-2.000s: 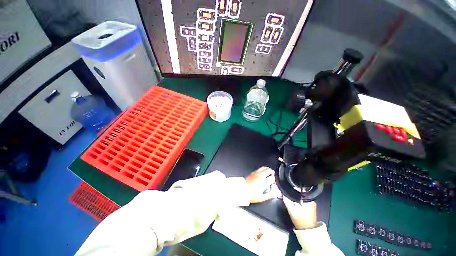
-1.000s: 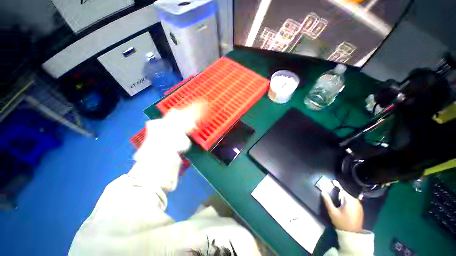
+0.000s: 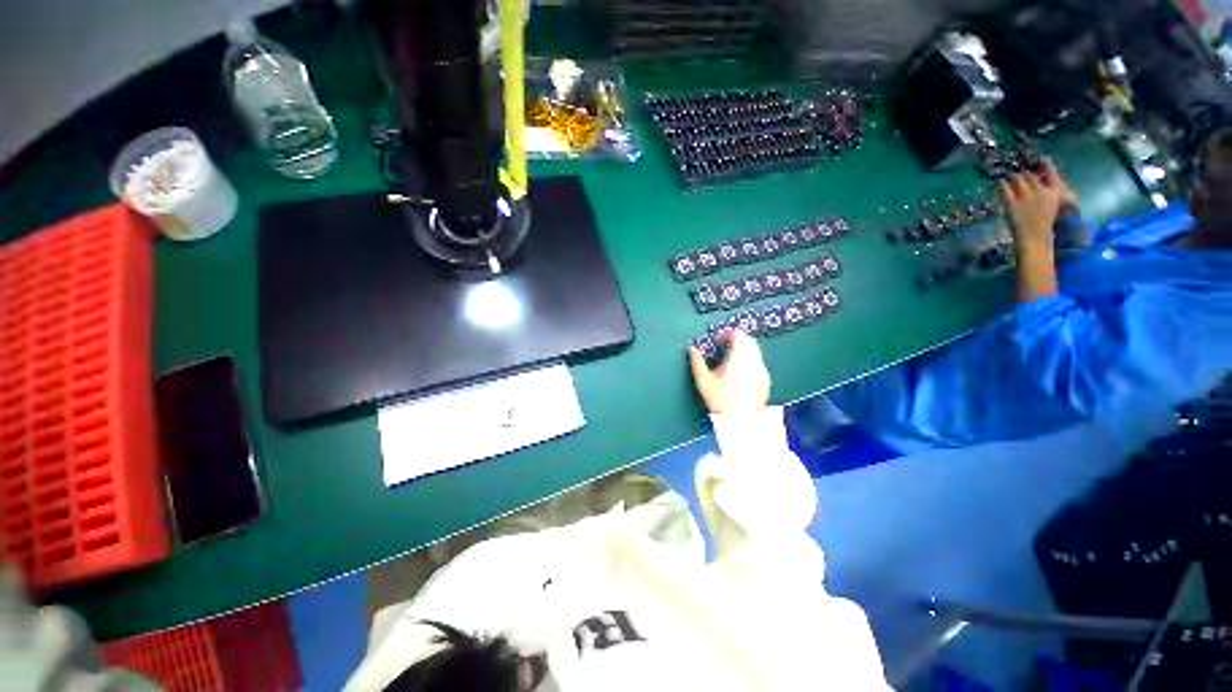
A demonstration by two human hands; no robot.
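Observation:
My right hand (image 3: 732, 375) is at the near left end of the module rows, thumb and fingertips around a small dark electronic module (image 3: 708, 346) at mat level. Short rows of identical modules (image 3: 770, 284) lie beyond it. My left hand is out of the picture; only a blurred pale sleeve shows at the lower left edge. The video microscope (image 3: 453, 108) stands over its black base plate (image 3: 338, 318), its light making a bright white spot with no module under it.
A slotted red tray (image 3: 74, 406) and a smartphone (image 3: 210, 446) are at left. A white paper sheet (image 3: 480, 422) lies at front. A tub of swabs (image 3: 176, 185) and clear bottle (image 3: 281, 108) stand behind. A neighbouring person's blue sleeve (image 3: 1000, 365) and hand (image 3: 1034, 210) are at right.
The view has swung right. My right hand has moved from beside the microscope to the module rows. My left hand, earlier over the red tray, has left the picture.

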